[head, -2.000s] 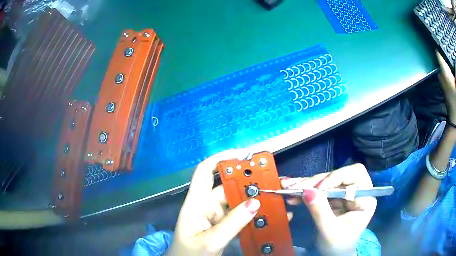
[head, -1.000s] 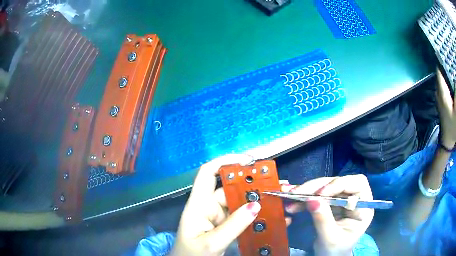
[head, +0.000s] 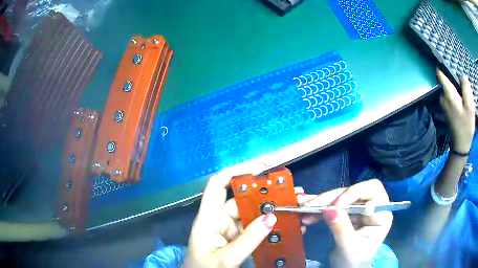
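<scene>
My left hand (head: 223, 225) holds an orange-brown fixture (head: 287, 227) upright at the bench edge, its thumb beside a round component (head: 267, 208). More round components sit in a row below it; the fixture's lower end is cut off by the frame. My right hand (head: 354, 220) holds silver tweezers (head: 390, 207) like a pen. Their tip touches or nearly touches the right rim of the upper component; I cannot tell if it holds a piece. A blue carrier sheet (head: 236, 112) lies on the bench, with rows of pale arcs at its right end.
A fixture stack (head: 121, 99) stands at left, with another fixture (head: 76, 167) and a ridged pile (head: 55, 73) beside it. A second blue sheet (head: 361, 18) and a black object (head: 283, 4) lie at the back. At right, another person's hand (head: 458, 112) holds a dark tray (head: 445, 39).
The tweezer tip has moved from the component's upper right back against its rim. The other person's hand and dark tray have moved left. The fixture has shifted slightly down.
</scene>
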